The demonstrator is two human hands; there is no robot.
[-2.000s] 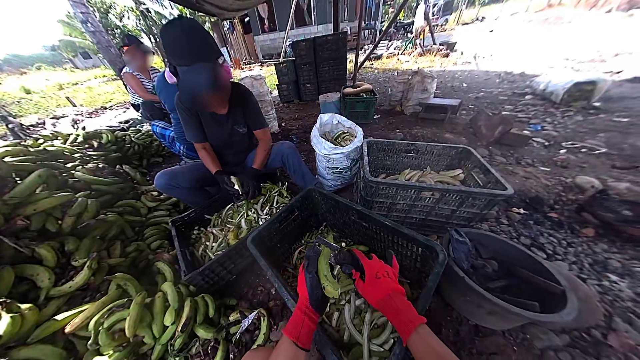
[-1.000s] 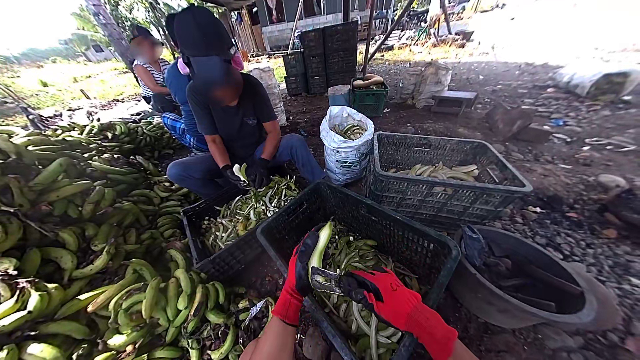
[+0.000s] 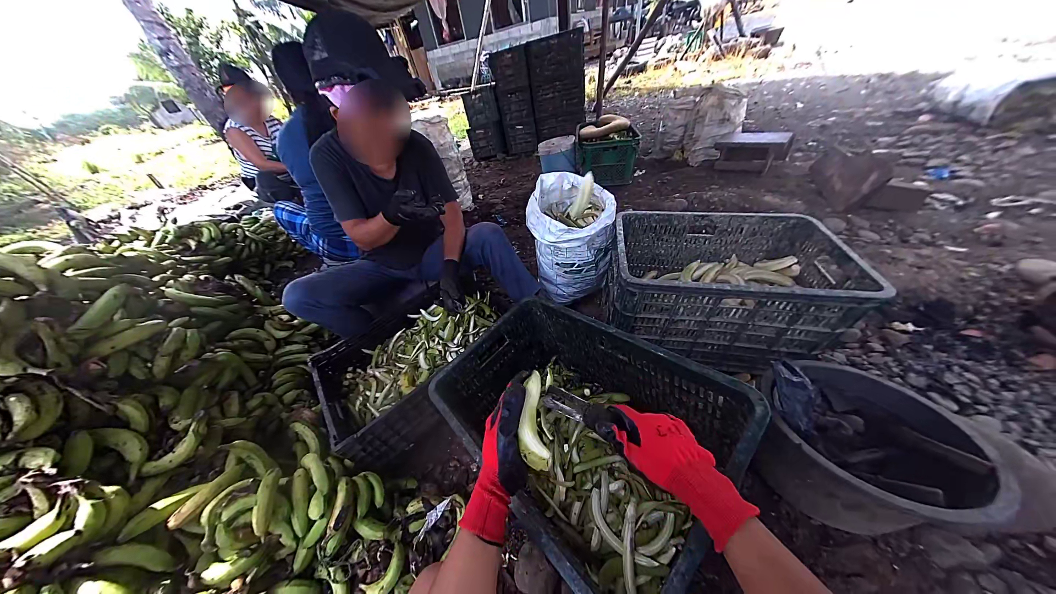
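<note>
My left hand (image 3: 503, 450), in a red and black glove, holds a partly peeled green banana (image 3: 532, 425) upright. My right hand (image 3: 660, 454), gloved alike, grips a peeling blade (image 3: 568, 404) whose metal end is beside the banana's upper part. Both hands are over a dark plastic crate (image 3: 643, 351) that holds many strips of green and pale peel (image 3: 606, 503). Peeled bananas (image 3: 734, 272) lie in another crate (image 3: 751, 309) behind it, to the right. The blade's handle is mostly hidden in my right glove.
Unpeeled green bananas (image 3: 239, 487) are heaped at the left. A co-worker in black gloves sits behind a peel-filled crate (image 3: 371, 433); two more people sit farther back. A white sack (image 3: 573, 239) stands by the rear crate, and a grey tub (image 3: 874, 511) is at the right.
The co-worker's hands have moved apart, one raised to the chest. A pale peeled banana now shows upright at the mouth of the white sack. My hands have come lower over the crate.
</note>
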